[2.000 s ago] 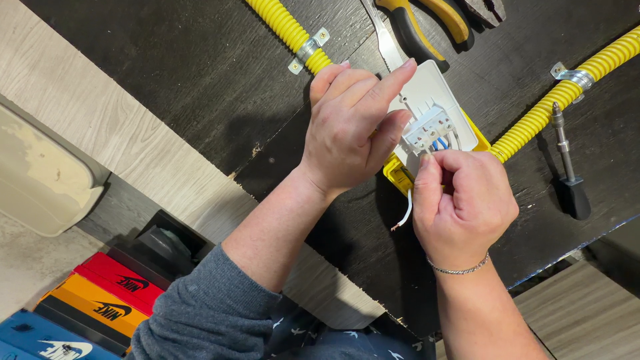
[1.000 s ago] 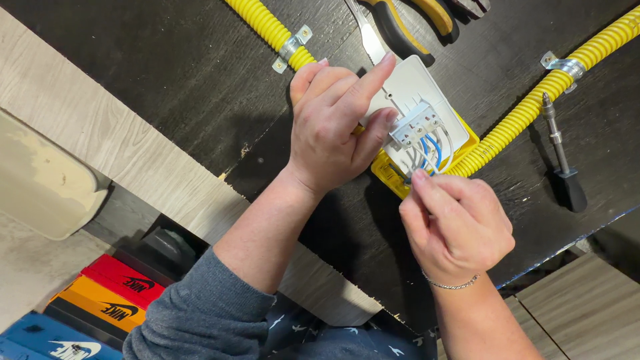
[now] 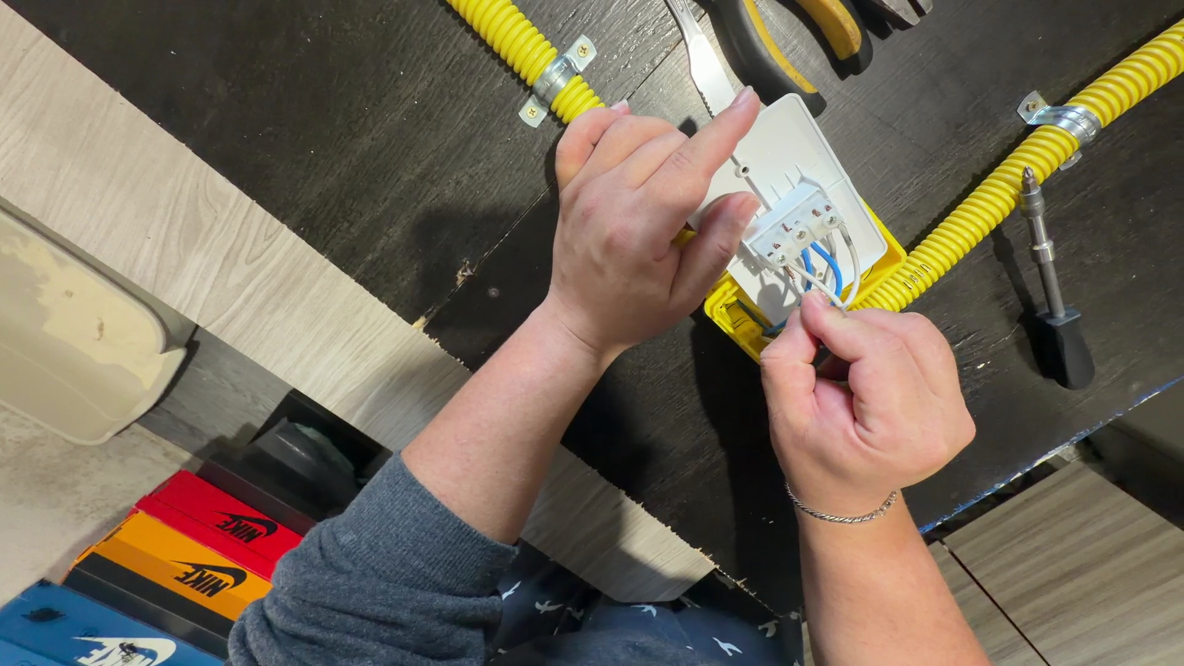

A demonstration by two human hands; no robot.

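Note:
A white switch or socket module [image 3: 794,222] with screw terminals sits on a white plate [image 3: 807,139], above a yellow electrical box [image 3: 731,319]. Blue wires [image 3: 832,268] and white wires [image 3: 853,264] run from the terminals. My right hand [image 3: 865,402] pinches a white wire between thumb and index finger just below the module. On the left side, my left hand [image 3: 643,217] steadies the module and plate, its thumb at the module's edge and its index finger extended over the plate. What its curled fingers touch is hidden.
Yellow corrugated conduits [image 3: 980,194] reach the box from both sides, held by metal clamps [image 3: 1068,120]. A screwdriver [image 3: 1050,268] lies at right. Yellow-and-black pliers [image 3: 758,46] and a serrated metal blade [image 3: 708,69] lie above the box. Shoe boxes [image 3: 199,546] stand lower left.
My right hand has moved down from the terminals, and more of the blue and white wires shows between it and the module. The loose wire end seen below the box earlier no longer shows.

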